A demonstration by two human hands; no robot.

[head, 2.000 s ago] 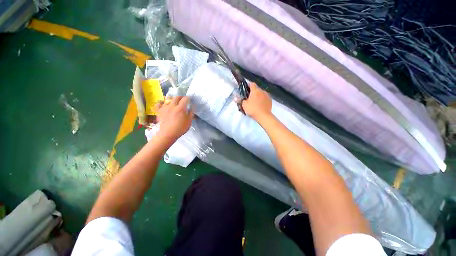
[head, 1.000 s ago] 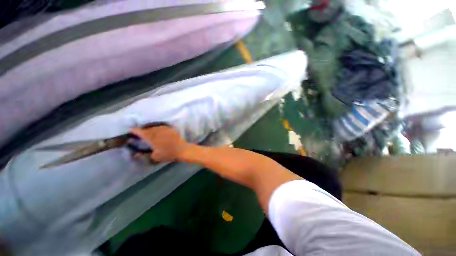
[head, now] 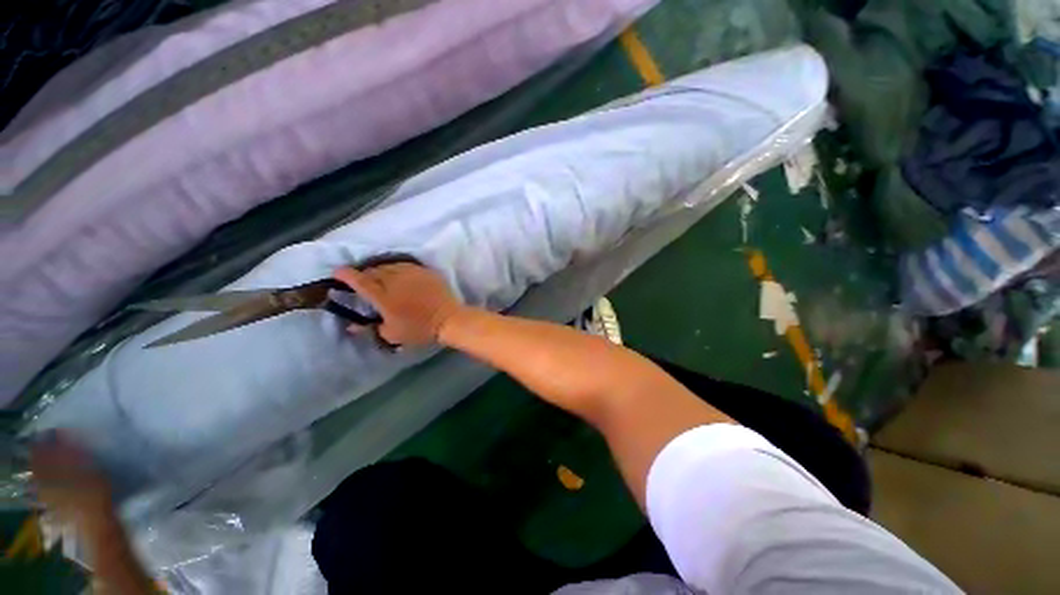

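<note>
The light blue fabric roll [head: 523, 221] lies diagonally in front of me, with clear plastic wrap [head: 215, 523] along its near side and crumpled at its lower left end. My right hand [head: 401, 305] holds the scissors [head: 250, 312] by their dark handles on top of the roll. The blades point left and are parted. My left hand [head: 72, 471] is blurred at the lower left edge, by the roll's left end; whether it holds anything cannot be told.
A pink fabric roll [head: 314, 140] with a metal rule [head: 209, 84] on it lies behind. Green and dark cloth and a blue-white striped sack [head: 982, 258] are at the right. Cardboard [head: 976, 430] lies lower right. Pale scraps [head: 776, 305] lie on the green floor.
The view has swung to the right along the rolls since the oldest frame. My left hand, out of view one second ago, shows again at the lower left. My right hand still holds the scissors.
</note>
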